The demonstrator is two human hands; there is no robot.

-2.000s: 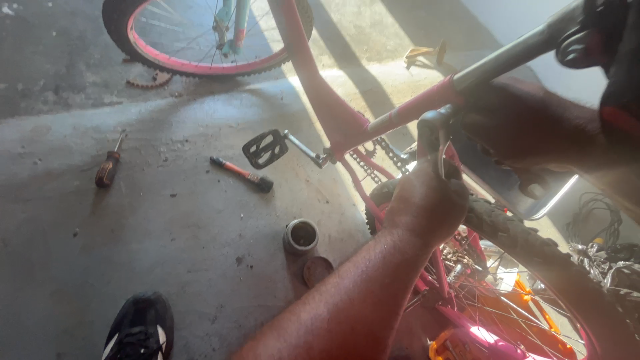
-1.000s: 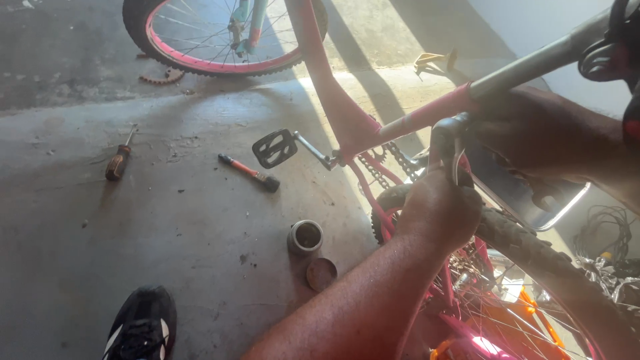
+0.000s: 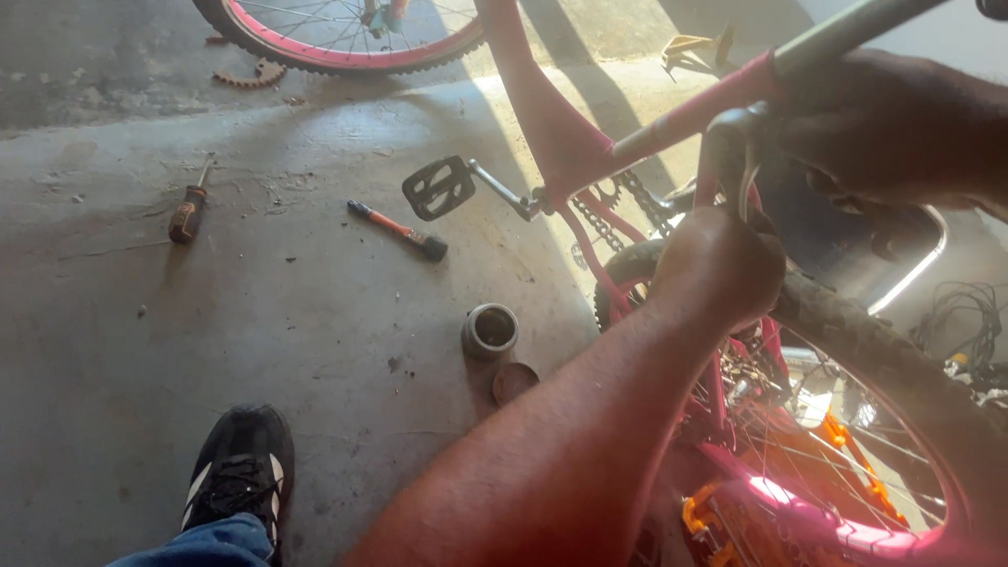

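My left hand (image 3: 720, 268) is closed around a curved silver metal piece (image 3: 736, 130), just under the pink frame tube; whether this is a tool or a bike part is unclear. My right hand (image 3: 874, 134), in shadow, is at the right beside the top of that piece, its fingers curled; what they hold is hidden. The pink bicycle frame (image 3: 567, 134) slants across the view, with a grey post (image 3: 858, 31) in its tube. A black pedal (image 3: 439, 187) on a silver crank and a chain (image 3: 598, 220) show left of my left hand.
On the concrete floor lie a screwdriver (image 3: 187, 213), an orange-handled brush (image 3: 398, 231), an open round pot (image 3: 490, 331), its lid (image 3: 516, 383) and a broken toothed ring (image 3: 252, 75). A knobby tyre (image 3: 874, 346) and orange parts (image 3: 858, 465) are at right. A shoe (image 3: 240, 472) stands lower left.
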